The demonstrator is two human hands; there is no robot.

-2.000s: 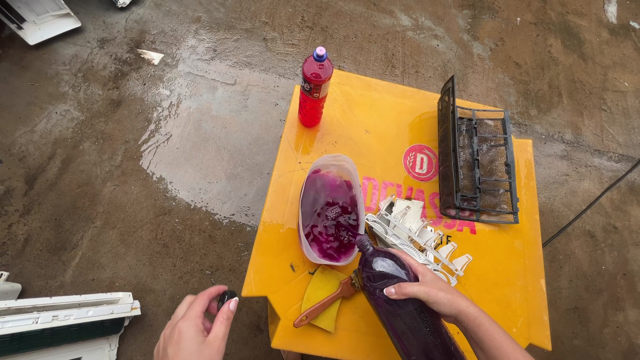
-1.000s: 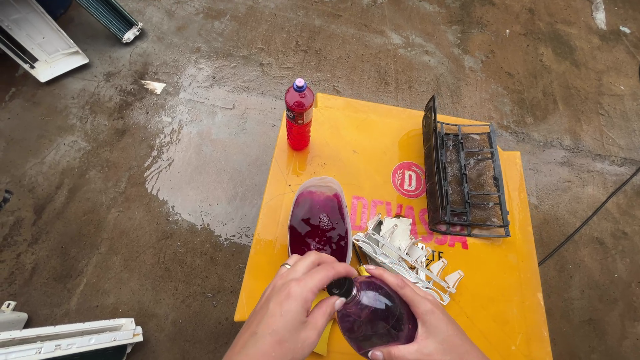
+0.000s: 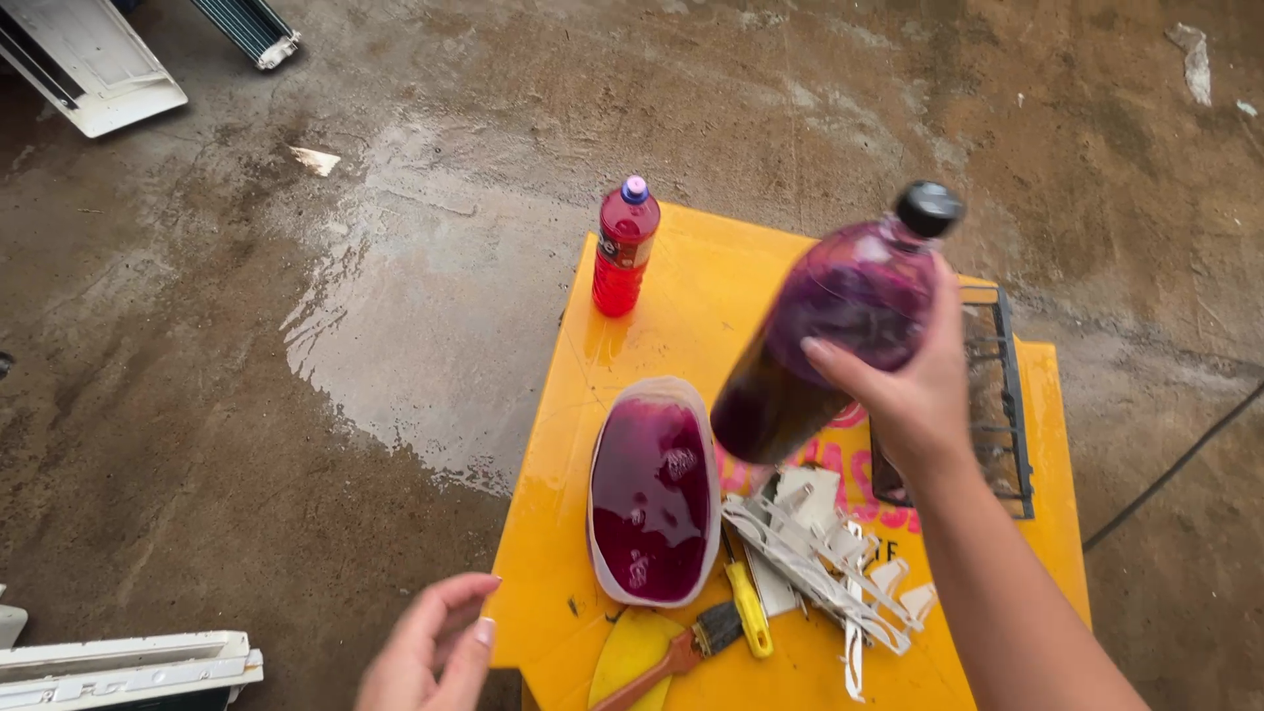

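A large clear plastic bottle of dark purple liquid (image 3: 839, 326), its black cap on, is gripped by my right hand (image 3: 918, 385) above the yellow table (image 3: 731, 262). My left hand (image 3: 434, 647) is empty, fingers apart, off the table's near left corner. Between the hands stands an oval plastic tub of purple liquid (image 3: 654, 494). Near it lie a brush with a reddish-brown handle (image 3: 657, 673), a yellow sponge (image 3: 627, 647), a yellow-handled screwdriver (image 3: 749, 607) and a pile of white plastic parts (image 3: 829, 563).
A bottle of red liquid (image 3: 624, 252) stands at the table's far left corner. The black plastic frame (image 3: 1007, 415) at the right is partly hidden by my arm. Wet concrete floor (image 3: 425, 316) surrounds the table; white casings (image 3: 128, 662) lie at left, and a dark cable (image 3: 1175, 474) runs at right.
The purple bottle has gone from low over the table's near side, up and to the right, in my right hand. My left hand has left its cap, which was off two seconds ago and is now on.
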